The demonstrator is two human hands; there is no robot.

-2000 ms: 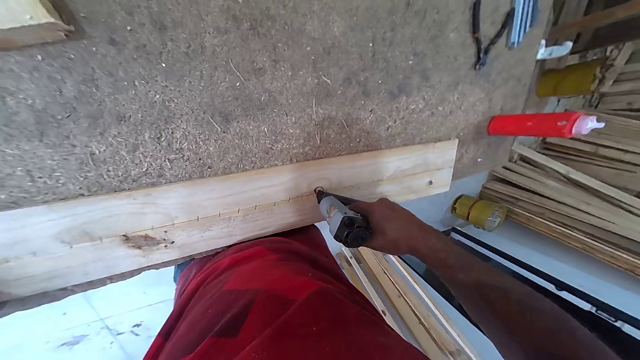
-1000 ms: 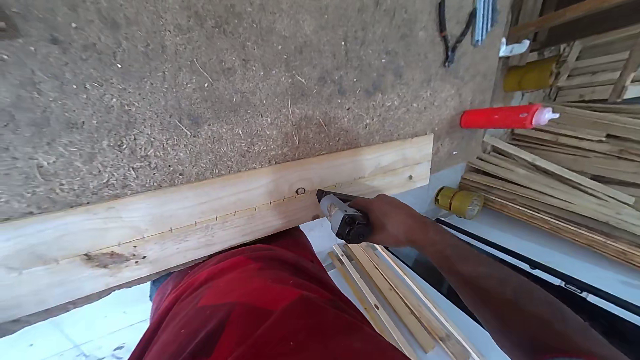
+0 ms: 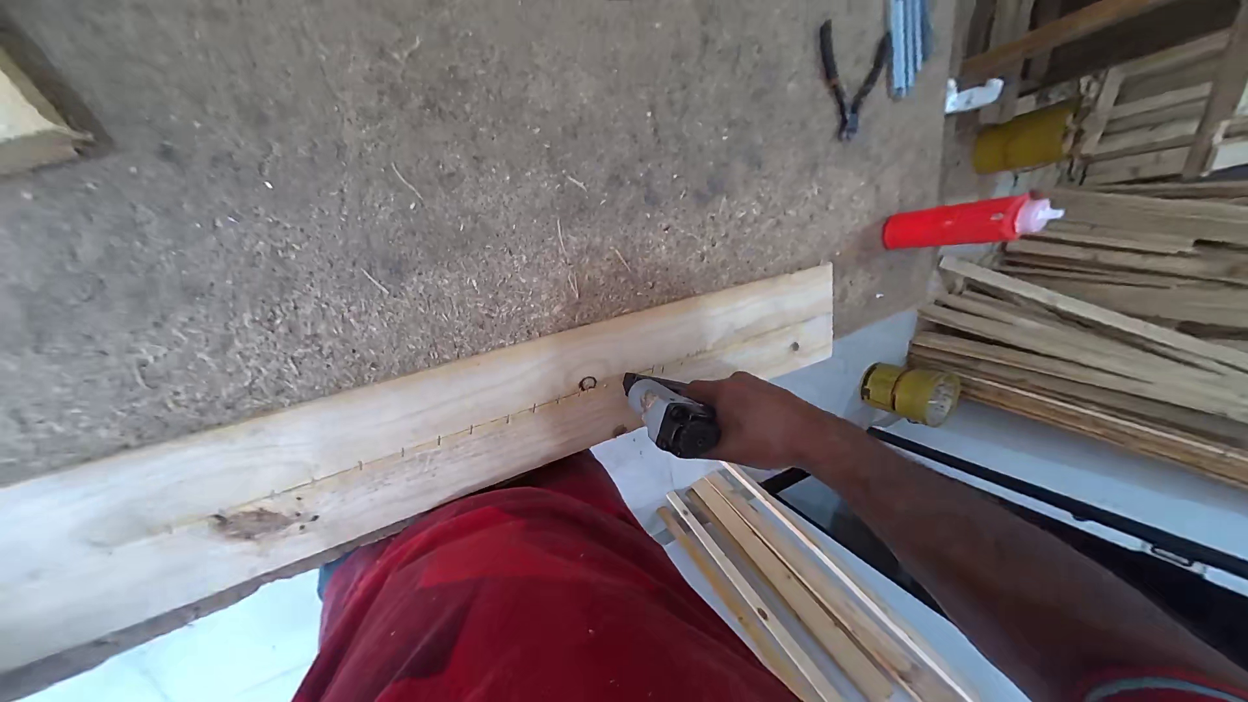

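My right hand [image 3: 765,421] is closed around a grey and black pneumatic stapler [image 3: 671,414]. The tool's nose rests at or just above a seam between two pale wooden boards [image 3: 439,400] lying side by side. Several staples cross that seam, to the left of the nose and a few to its right. A dark ring-shaped knot [image 3: 588,383] shows just left of the nose, and a brown knot [image 3: 258,524] farther left. My left hand is out of view.
The boards lie along the near edge of a particleboard worktop [image 3: 390,195]. Pliers [image 3: 850,83] and a red squeeze bottle [image 3: 960,222] lie at its right. Beyond are yellow containers [image 3: 912,393] and stacked wood strips [image 3: 1092,322]. More strips [image 3: 780,585] are below, beside my red garment.
The stapler in my right hand has moved right along the seam, from over the ring-shaped knot to just right of it.
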